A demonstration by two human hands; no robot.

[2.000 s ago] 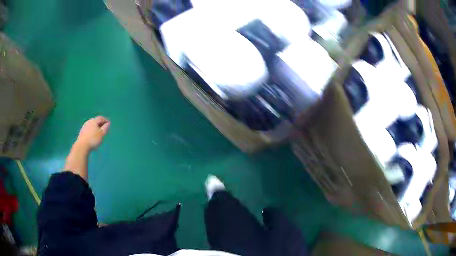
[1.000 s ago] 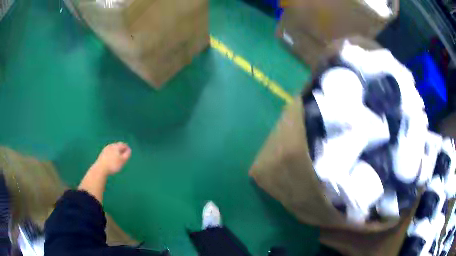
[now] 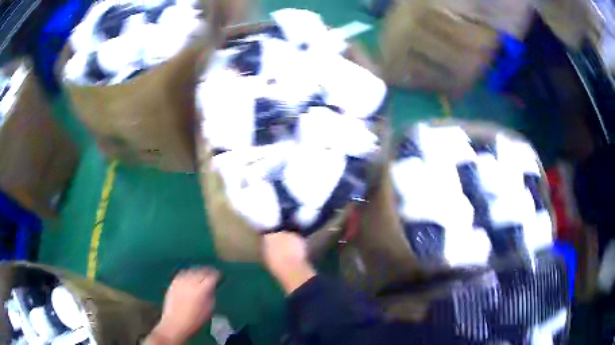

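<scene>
A tall brown carton [image 3: 232, 232] stands in front of me, heaped with white and black dome camera housings [image 3: 286, 121]. My right hand [image 3: 286, 256] is at its near rim, just below the housings. Its fingertips are blurred or hidden, so I cannot tell whether it grips the rim. My left hand [image 3: 190, 296] is lower left of this carton, apart from it, with fingers curled and nothing visible in it.
Another filled carton [image 3: 138, 128] stands at upper left, one at right [image 3: 398, 229], and one at lower left [image 3: 121, 306]. A black mesh sheet [image 3: 499, 303] with white showing through lies at lower right. A yellow line [image 3: 101, 219] crosses the green floor.
The view has swung round to the filled cartons, and one is now straight ahead. My right hand has come into view at its rim. My left hand has moved lower and right in view.
</scene>
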